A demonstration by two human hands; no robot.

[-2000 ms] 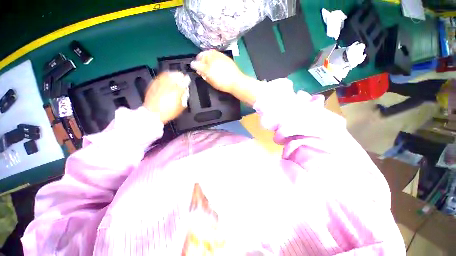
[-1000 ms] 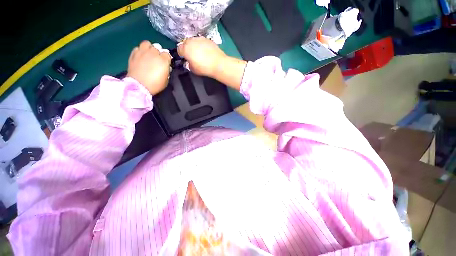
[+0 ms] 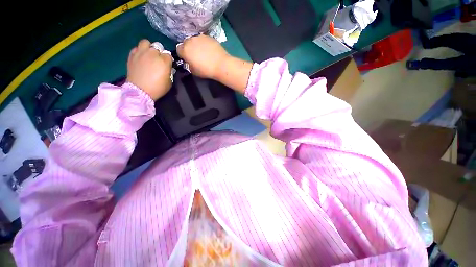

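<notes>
A small black module (image 3: 180, 64) with white marking shows between my two hands, above the top end of the right foam insert tray (image 3: 219, 99). My left hand (image 3: 150, 70) is closed at its left side and my right hand (image 3: 202, 56) at its right side, with white finger cots on some fingertips. The fingers hide most of the module, and whether it touches the foam cannot be told. The tray's lower cut-outs, one of them oval, show empty. The left tray (image 3: 149, 141) is mostly hidden under my left sleeve.
A clear bag of silvery packets (image 3: 182, 18) lies behind the trays. Black foam cover sheets (image 3: 266, 31) and a white carton (image 3: 334, 39) with tissue are at right, a red bin (image 3: 389, 49) beyond. Small black modules (image 3: 61, 77) and a white sheet (image 3: 23, 122) are at left.
Since two seconds ago my hands have come together at the tray's top end, around the black module. The view has shifted, and the left tray is now mostly covered by my sleeve.
</notes>
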